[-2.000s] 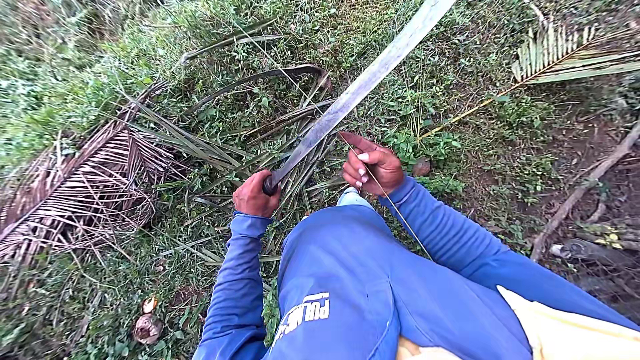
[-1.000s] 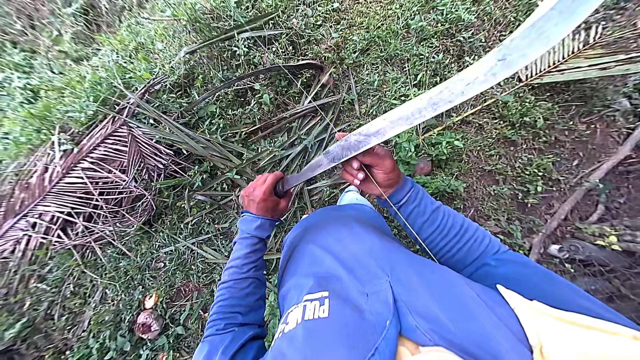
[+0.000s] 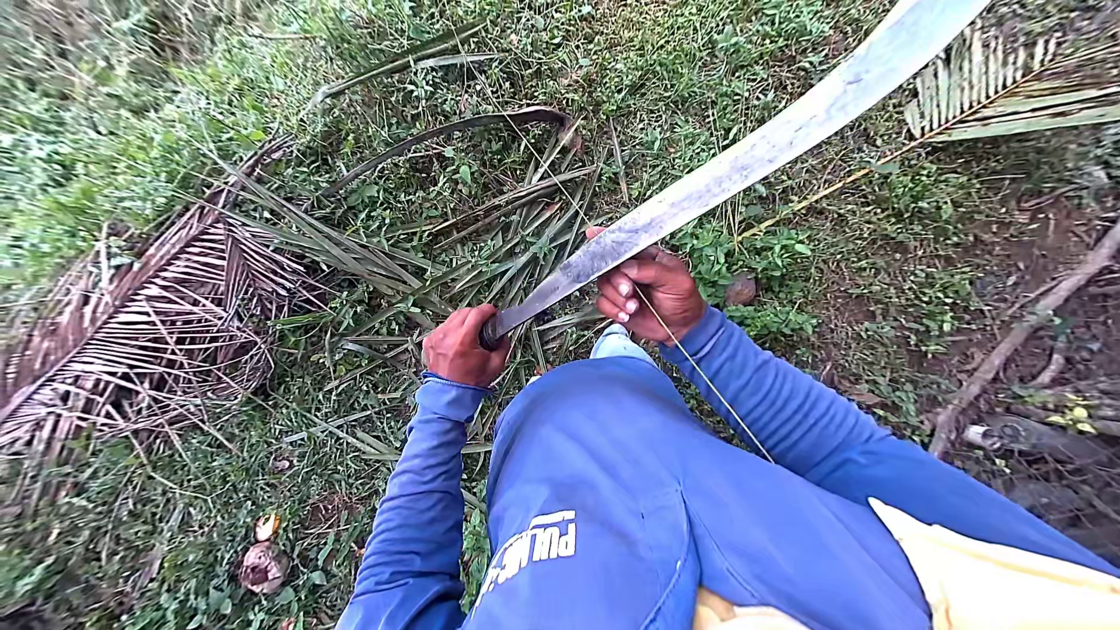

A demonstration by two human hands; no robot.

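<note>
My left hand is closed around the dark handle of a long machete, whose curved blade rises to the upper right. Behind the blade, my right hand pinches a thin palm leaf midrib between bent fingers; the strip trails down over my right sleeve, and a thin strand shows beyond the blade. Part of the right hand's fingertips is hidden by the blade. Narrow green leaf strips lie on the grass beyond my hands.
A dried brown palm frond lies at left, a greener frond at upper right. A branch crosses bare soil at right. A round brown husk sits at lower left, and a shoe tip shows below my right hand.
Since two seconds ago the blade has swung toward the right and now passes in front of my right hand. Both hands remain in nearly the same places.
</note>
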